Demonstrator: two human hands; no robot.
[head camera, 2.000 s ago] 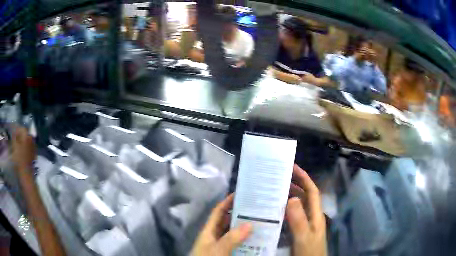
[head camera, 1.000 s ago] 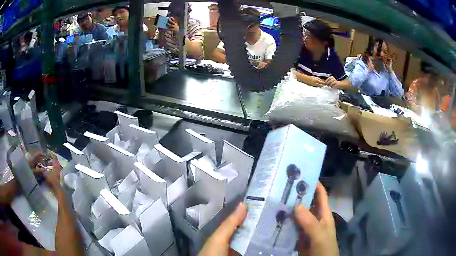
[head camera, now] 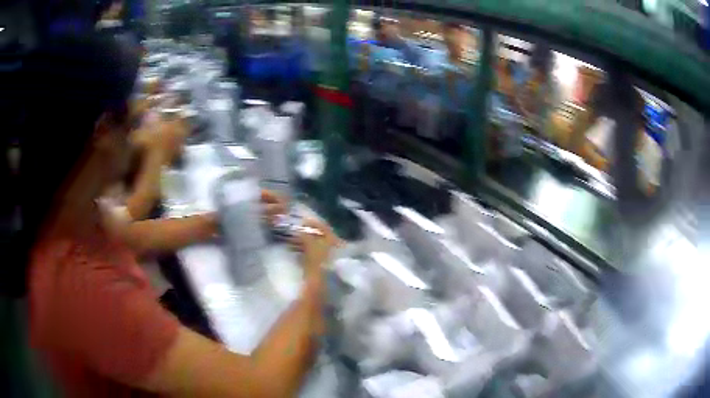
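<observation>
Neither of my hands is in the picture, and the carton I held is out of view. Nearest in front of me stand rows of open white boxes [head camera: 490, 311] with their flaps up and whitish contents inside, blurred. To their left, a person in a red top [head camera: 101, 311] holds a white carton [head camera: 243, 225] upright over the bench, with a small pale and dark item at the fingers. The frame is strongly blurred, so small parts cannot be told.
A green post [head camera: 335, 116] with a red band rises behind the boxes. A dark mass of parts [head camera: 393, 183] lies beyond them. The white bench [head camera: 206, 291] runs away to the left, past another worker's arms. A belt [head camera: 557, 198] and blurred people are at the upper right.
The view has swung left. My hands and the fan carton have left the picture. The open boxes now stand at the lower right, and the neighbour fills the left side.
</observation>
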